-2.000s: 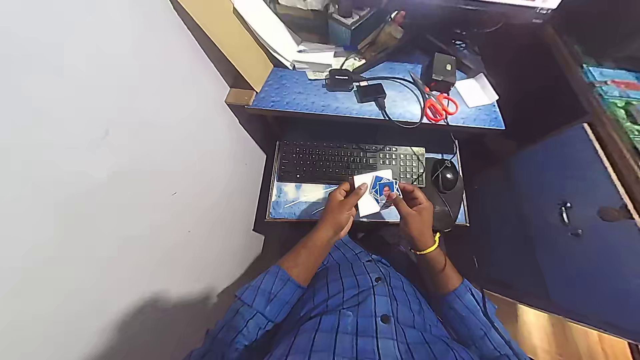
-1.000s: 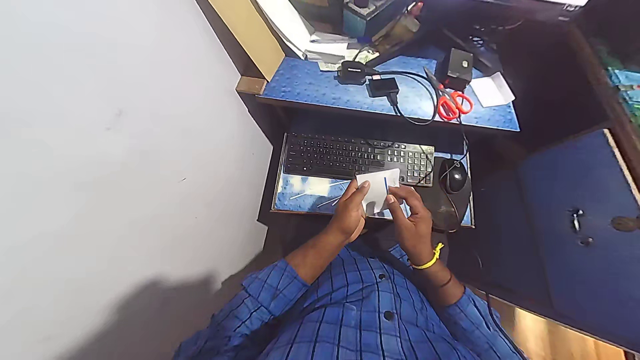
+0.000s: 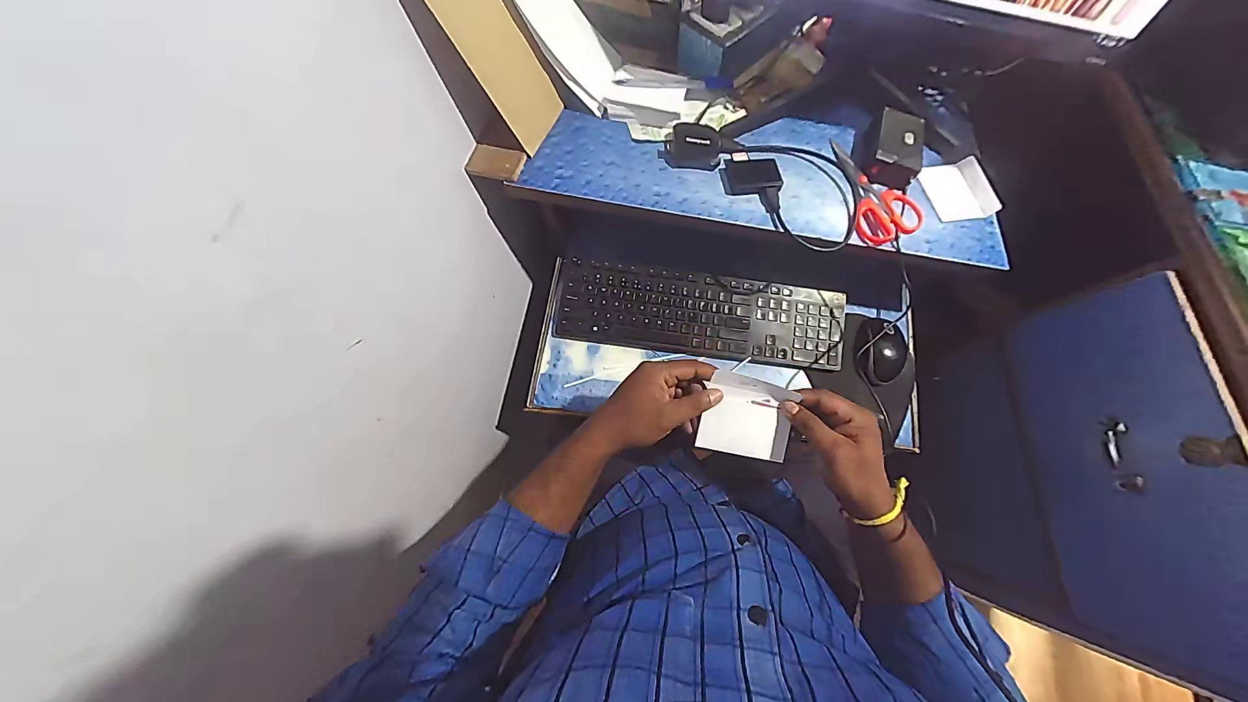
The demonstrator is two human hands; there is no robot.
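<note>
A small white paper envelope or folded paper [image 3: 738,429], its upper flap raised, is held between both hands above the front edge of the keyboard tray. My left hand [image 3: 651,405] pinches its upper left corner between thumb and fingers. At the upper right corner, my right hand [image 3: 840,444] grips it with thumb and forefinger; a yellow band is on that wrist. Whether anything lies inside the paper cannot be told. Just beyond the hands is a black keyboard [image 3: 697,312], with a black mouse [image 3: 882,353] on a dark pad to its right.
On the blue desk shelf [image 3: 624,166] above the tray are red-handled scissors [image 3: 887,216], black adapters with cables [image 3: 753,176], a black box [image 3: 895,146], a white paper piece [image 3: 959,189] and stacked papers. A wall stands at left, a blue cabinet door [image 3: 1121,468] at right.
Two seconds ago a blue-patterned card with a small photo showed in my hands beside the white paper; it no longer shows. The paper's flap now stands raised, with a hand at each upper corner.
</note>
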